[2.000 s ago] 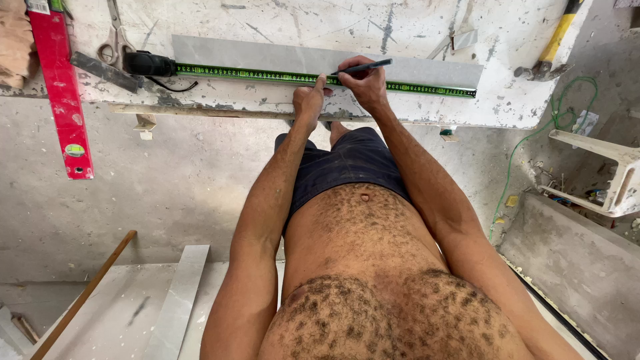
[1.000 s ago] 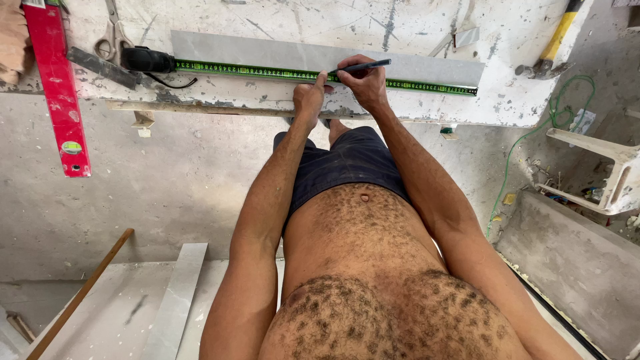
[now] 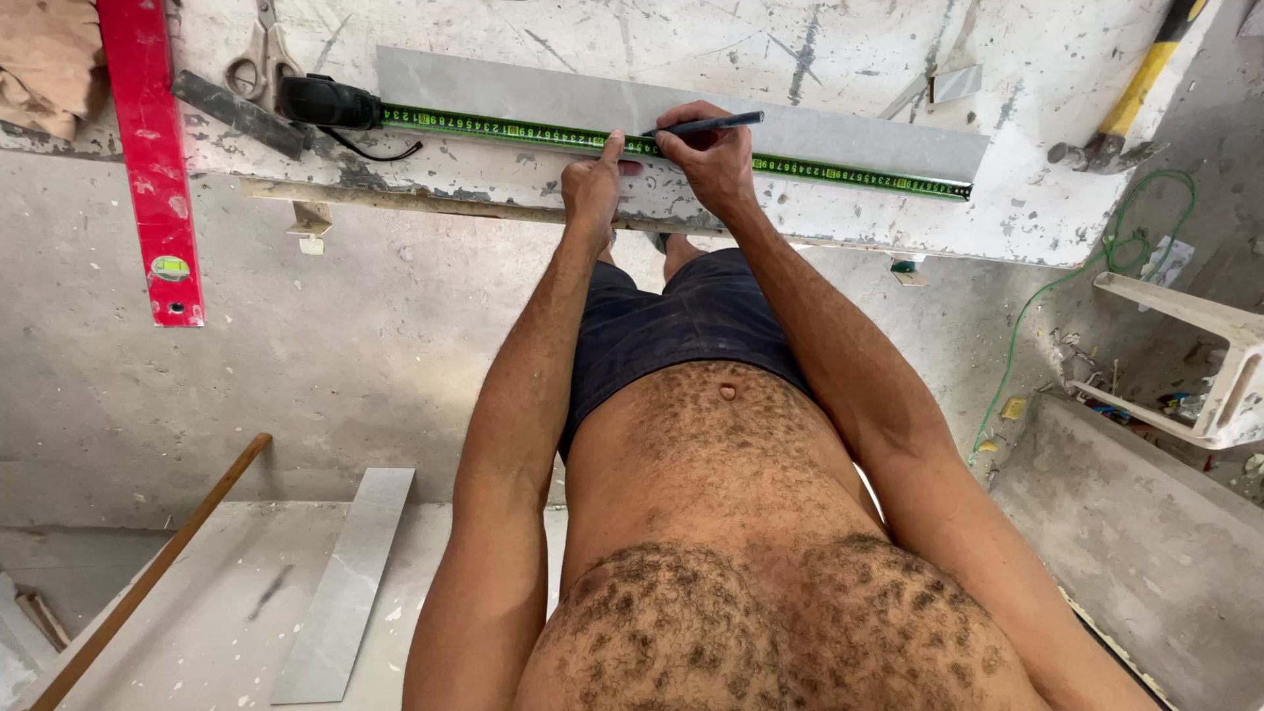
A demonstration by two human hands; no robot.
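A tape measure's black case [image 3: 329, 102] lies at the left end of a long grey tile strip [image 3: 513, 84] on the paint-worn white table. Its green blade [image 3: 859, 177] is drawn out along the strip's near edge. My left hand [image 3: 597, 188] presses the blade near its middle with a fingertip, the other fingers at the table's side of it. In my right hand [image 3: 713, 158] is a dark pencil or marker [image 3: 726, 122], its tip low at the blade's upper edge, just right of my left fingertip.
On the white table [image 3: 474, 188] are scissors [image 3: 261, 61], a dark flat bar [image 3: 240, 116], a red spirit level [image 3: 153, 178] jutting over the edge, a cloth [image 3: 49, 64] and a yellow-handled hammer [image 3: 1131, 99]. Below stand a white plastic stool [image 3: 1215, 336], a wooden stick [image 3: 158, 563] and another tile strip [image 3: 346, 592].
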